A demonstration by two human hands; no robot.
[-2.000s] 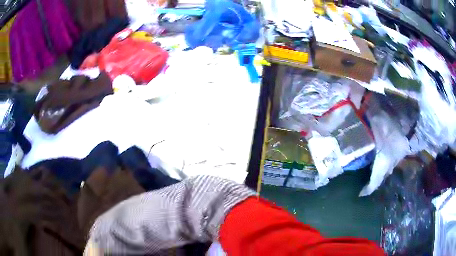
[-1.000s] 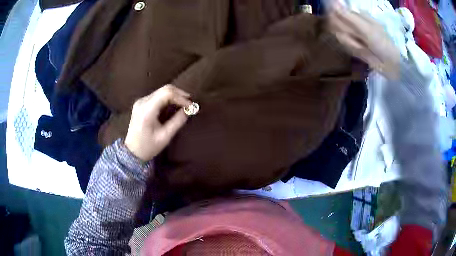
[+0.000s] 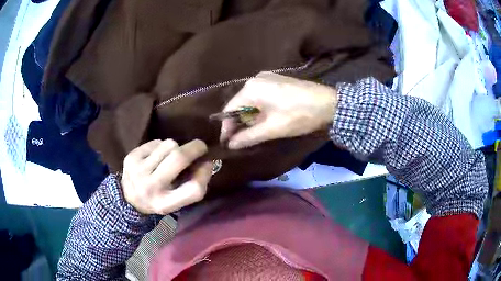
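Observation:
The brown jacket point(image 3: 230, 33) lies bunched over the table, with a pale zipper point(image 3: 220, 85) running across it. My left hand point(image 3: 165, 175) pinches a small round metal button point(image 3: 217, 166) at its fingertips, near the jacket's front edge. My right hand point(image 3: 274, 112) is just above and to the right, closed around small thread snips point(image 3: 241, 114) with a greenish, brassy glint; their tip points left. No needle or thread can be made out between the hands.
Navy garments point(image 3: 46, 159) with a white emblem lie beneath, at the left. White cloth point(image 3: 434, 49) lies at the right, with a red bag point(image 3: 462, 13) beyond. The pink apron point(image 3: 263, 219) is at the table's near edge, above the green floor point(image 3: 351, 214).
My right hand has come in from the upper right to beside my left hand, now with the snips in it. My left hand has moved down, still holding the button. The zipper now shows.

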